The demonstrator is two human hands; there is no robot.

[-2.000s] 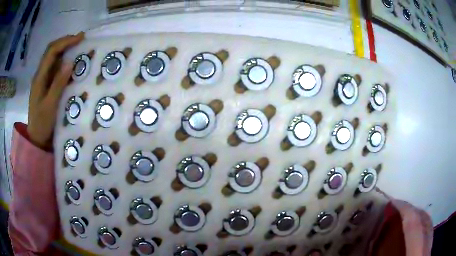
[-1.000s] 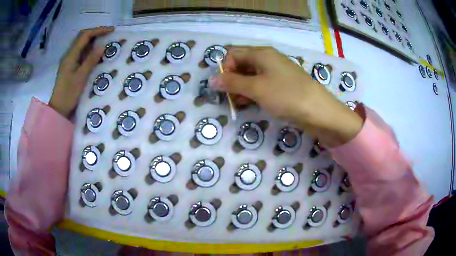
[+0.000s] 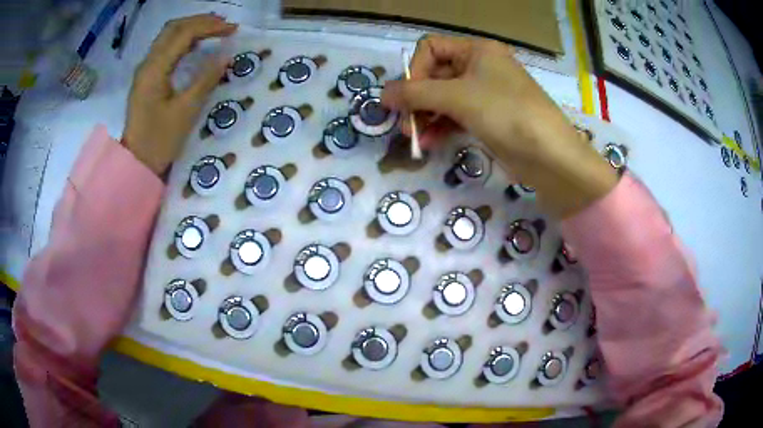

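The white foam tray [image 3: 276, 221] lies in front of me with rows of silver-faced round parts. My right hand [image 3: 477, 100] holds one round part [image 3: 374, 111] by its edge, raised over the tray near the upper rows. A cotton swab [image 3: 413, 113] is also in my right hand, its white tip pointing down. Below the fingers, an empty pocket [image 3: 403, 159] shows brown. My left hand [image 3: 171, 92] rests at the tray's upper left edge, fingers curved apart and holding nothing visible. My right hand and forearm hide parts of the right side.
A further filled tray [image 3: 661, 54] stands at the upper right beyond yellow and red tape [image 3: 586, 75]. Several loose discs [image 3: 740, 159] lie at the far right. A brown cardboard-like base [image 3: 435, 17] is at the back. A blue marker [image 3: 99, 29], dark pen [image 3: 127, 27] and small bottle [image 3: 79, 81] are upper left.
The tray was tilted up earlier; it now lies flatter and has shifted right. My right hand came in with the swab and now holds a round part lifted from the tray. My left hand moved up and right.
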